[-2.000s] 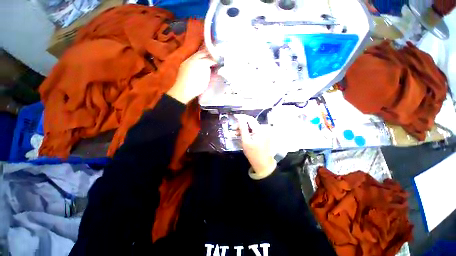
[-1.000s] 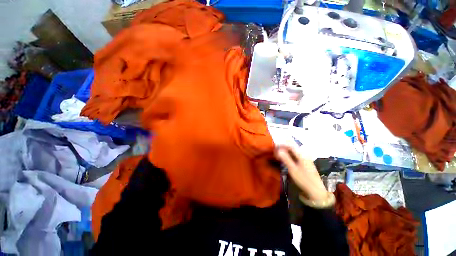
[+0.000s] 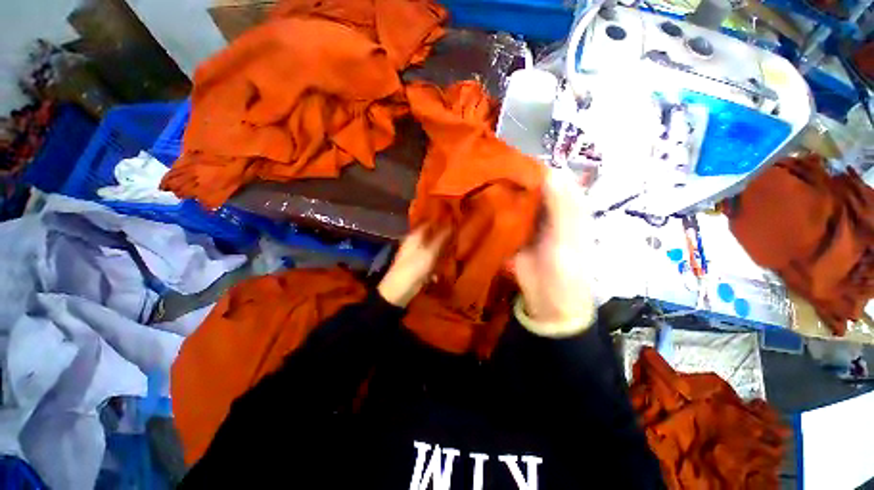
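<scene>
A rust-orange garment piece (image 3: 474, 206) is bunched between my two hands, in front of the machine's left side. Its upper end reaches over the dark brown table extension and its lower part hangs to my lap. My left hand (image 3: 414, 268) grips its left side. My right hand (image 3: 558, 254), blurred, holds its right side; some fingers are hidden by cloth. The white overlock machine (image 3: 652, 115) with a blue control panel (image 3: 738, 140) stands at upper right. More orange cloth (image 3: 259, 335) lies beside my left arm.
An orange pile (image 3: 297, 96) lies on the brown extension (image 3: 355, 196). Other orange piles are beyond the machine (image 3: 805, 234) and at lower right (image 3: 709, 421). Pale lilac cloth (image 3: 77, 354) and a blue crate (image 3: 125, 144) are at left. Snips (image 3: 694, 245) and blue discs lie on the white table.
The view has swung left. My left hand moved from the machine's left side to the cloth. The large orange piece, spread over my lap a second ago, is now gathered higher between both hands.
</scene>
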